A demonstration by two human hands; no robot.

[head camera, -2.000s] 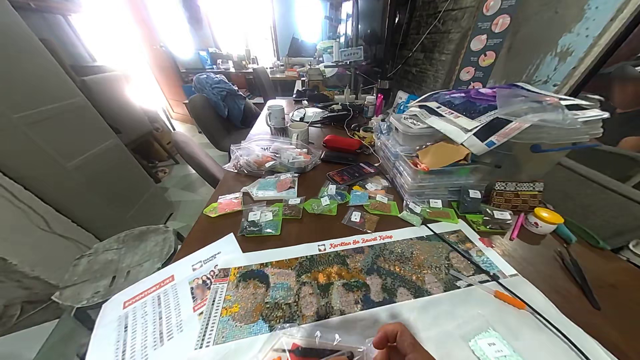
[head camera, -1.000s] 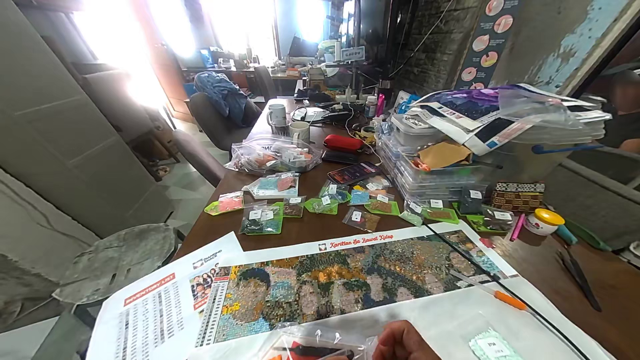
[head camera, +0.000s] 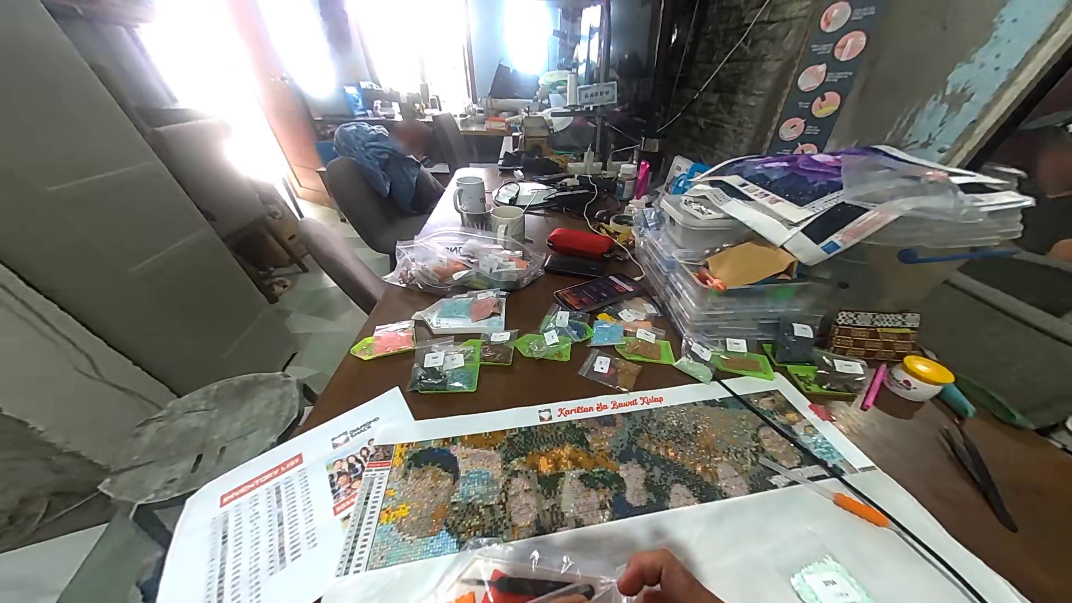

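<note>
My right hand (head camera: 666, 576) is at the bottom edge, thumb and finger pinched at the rim of a clear plastic bag (head camera: 536, 578). Inside or behind the bag show a red thing and a dark tool. Fingertips under the plastic may be my left hand's; that hand is otherwise hidden. A diamond painting canvas (head camera: 586, 477) lies across the table, with a printed inventory sheet (head camera: 268, 502) at its left. An orange-handled craft knife (head camera: 860, 509) and a thin black rod (head camera: 804, 448) rest on it. A bag of pale green beads (head camera: 829, 582) lies right of my hand.
Green trays (head camera: 542, 347) and small labelled drill bags (head camera: 611, 368) line the canvas's far edge. Beyond are a phone (head camera: 596, 293), mugs (head camera: 507, 224) and a red case (head camera: 579, 244). Stacked plastic boxes (head camera: 729, 301) stand right, black tweezers (head camera: 976, 477) nearer. A person sits at the back.
My right hand has moved slightly right, and the clear bag beside it has shifted a little. A person's head now shows by the blue cloth on the far chair.
</note>
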